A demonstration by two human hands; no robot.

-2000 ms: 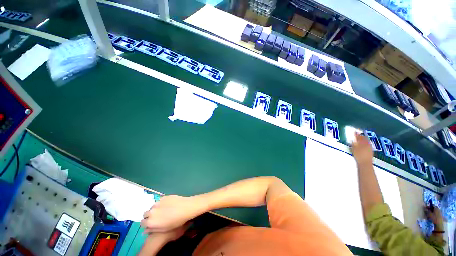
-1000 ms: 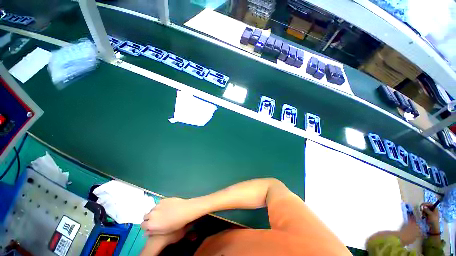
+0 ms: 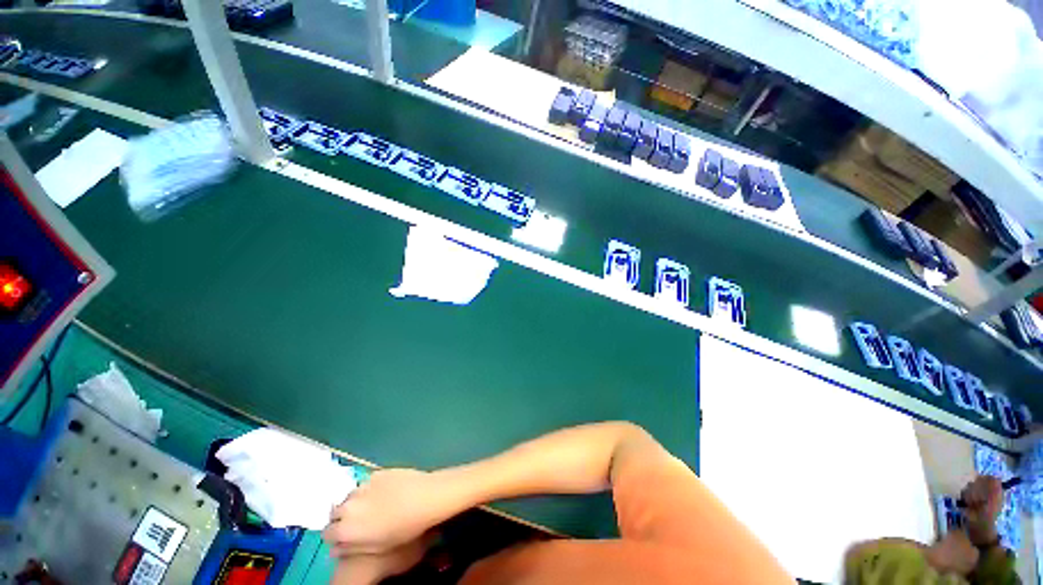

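My right hand [image 3: 383,509] lies at bottom centre-left, over my other arm, its fingers curled and their tips hard to see. My left hand [image 3: 400,558] is mostly hidden beneath it at the bottom edge; only some skin shows. No held object is visible. To the left are the silver-grey machine base plate [image 3: 109,486] with holes and a warning label, and a low blue box with a red start button [image 3: 248,570]. A crumpled white cloth [image 3: 284,478] lies beside my right hand. Flat panels [image 3: 621,265] stand in rows on the green belt.
A red-edged control box [image 3: 40,274] with a lit red button is at left. A white sheet [image 3: 444,265] and clear plastic bags [image 3: 177,166] lie on the green table. Black blocks [image 3: 641,139] line the far shelf. Another person's hands [image 3: 966,531] are at lower right.
The other person's hand left the belt and is now at lower right; one panel there is gone. The remaining panels shifted slightly right. A red button lights up. My hands stay put.
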